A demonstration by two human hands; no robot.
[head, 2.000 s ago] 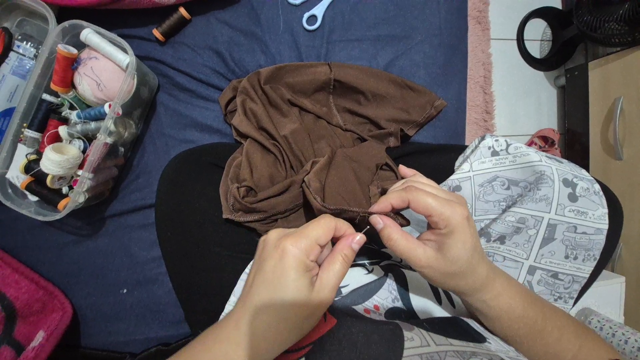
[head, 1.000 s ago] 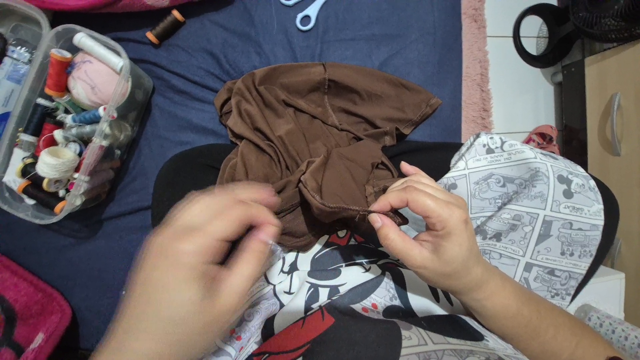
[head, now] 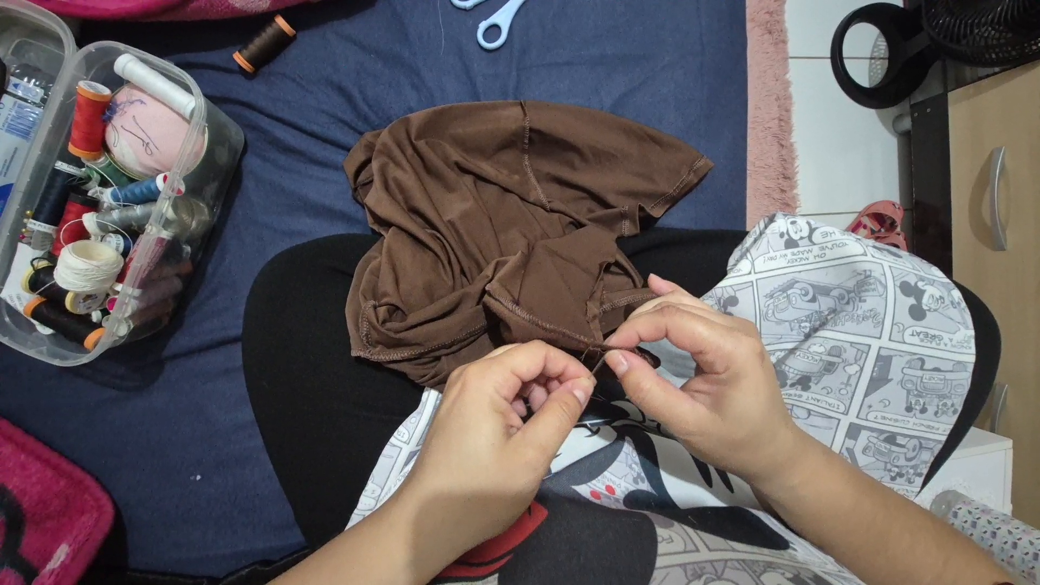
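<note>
A brown fabric garment point(head: 471, 195) with stitched seams lies inside out across my lap and the blue bedding. My right hand point(head: 691, 366) pinches the garment's seamed edge between thumb and index finger. Close beside it on the left, my left hand point(head: 520, 406) has its thumb and fingertips together on a thin dark strand, which runs up to the pinched edge. Whether a needle is between those fingertips cannot be told.
At the left, a clear plastic box point(head: 223, 138) holds thread spools and a pink pincushion point(head: 154, 134). A dark spool point(head: 265, 45) and light blue scissors point(head: 497, 26) lie on the blue bedding point(head: 195, 455). A wooden drawer unit point(head: 999, 114) and a black fan point(head: 983, 28) stand at the right.
My left hand, blurred and away to the left a second ago, is back beside my right hand at the seam. My right hand keeps its pinch on the garment.
</note>
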